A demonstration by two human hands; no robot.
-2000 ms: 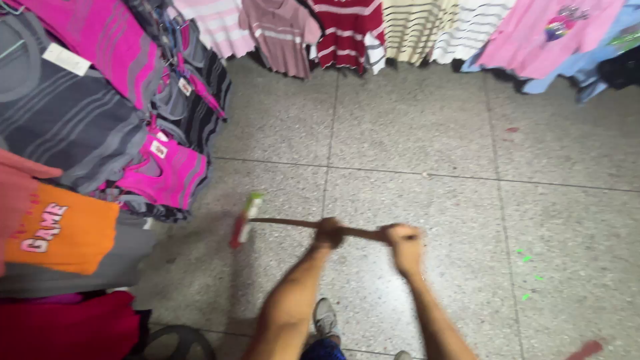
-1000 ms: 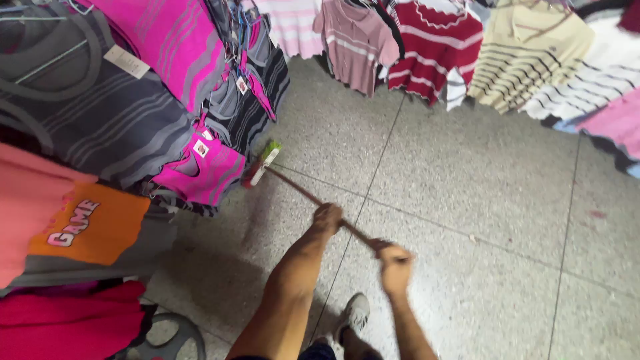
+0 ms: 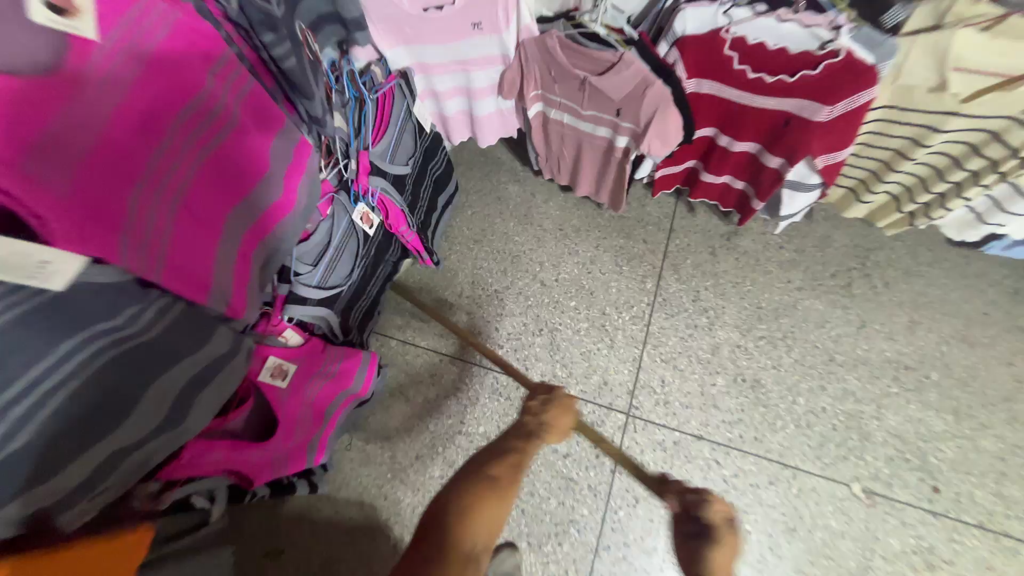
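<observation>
A long wooden handle [image 3: 472, 342] runs slantwise over the speckled floor. My left hand [image 3: 550, 412] is closed around its middle, and my right hand [image 3: 702, 516] grips it near the lower right end. The far end of the handle passes beneath hanging grey and black striped garments [image 3: 360, 296], so the head of the tool is hidden. A pink and grey striped top [image 3: 344, 392] hangs left of my left hand.
Large pink and dark grey striped garments [image 3: 152, 152] fill the left side. Along the back hang a dusty pink polo shirt [image 3: 580, 120], a red striped knit top [image 3: 768, 128] and a cream striped top [image 3: 944, 128]. A shoe [image 3: 504, 560] shows at the bottom edge.
The tool's green, white and red head, seen on the floor earlier, has gone under the hanging garments on the left. Both hands still hold the handle. The view has shifted towards the left rack.
</observation>
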